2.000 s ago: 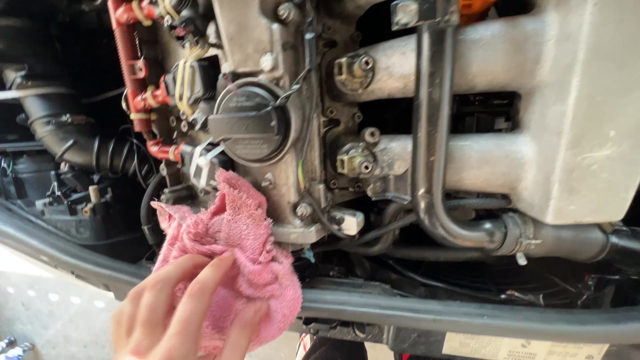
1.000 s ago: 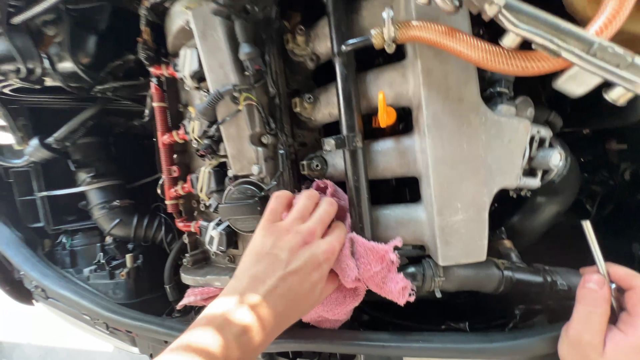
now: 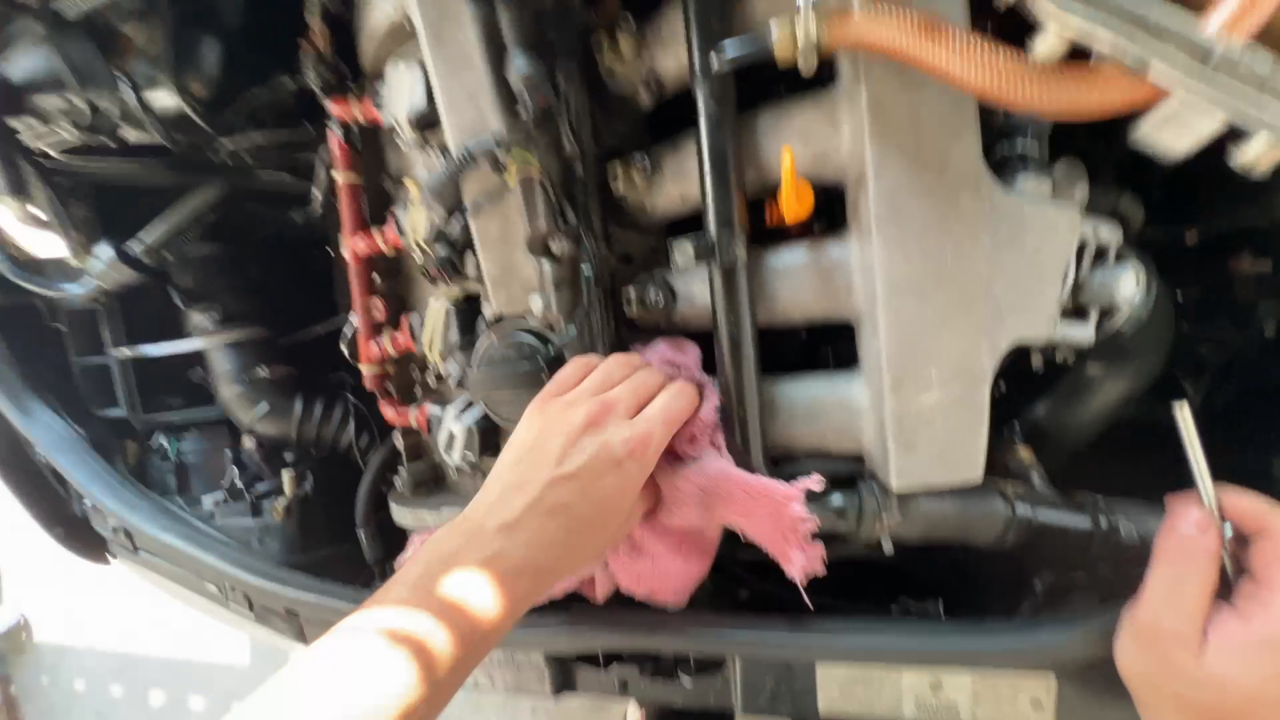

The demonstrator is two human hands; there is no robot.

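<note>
My left hand (image 3: pixel 590 440) is closed on a pink cloth rag (image 3: pixel 680 540), pressed against the engine just right of the black oil filler cap (image 3: pixel 510 370). The rag's frayed end spreads to the right, below the black metal pipe (image 3: pixel 728 250). At the right edge, my right hand (image 3: pixel 1200 590) holds a thin metal tool (image 3: pixel 1193 440) pointing upward; its lower part is hidden by the fingers, and its exact kind cannot be told.
The cast intake manifold (image 3: pixel 930 260) fills the centre right, with an orange dipstick handle (image 3: pixel 795 190) beside it. A red rail (image 3: pixel 355 230) runs down the left. An orange-brown corrugated hose (image 3: pixel 980 65) crosses the top right. The car's front edge (image 3: pixel 800 640) curves below.
The view has pulled back since two seconds ago. The hand with the rag has moved from below the oil filler cap to its right side. My right hand with the metal tool has come into view.
</note>
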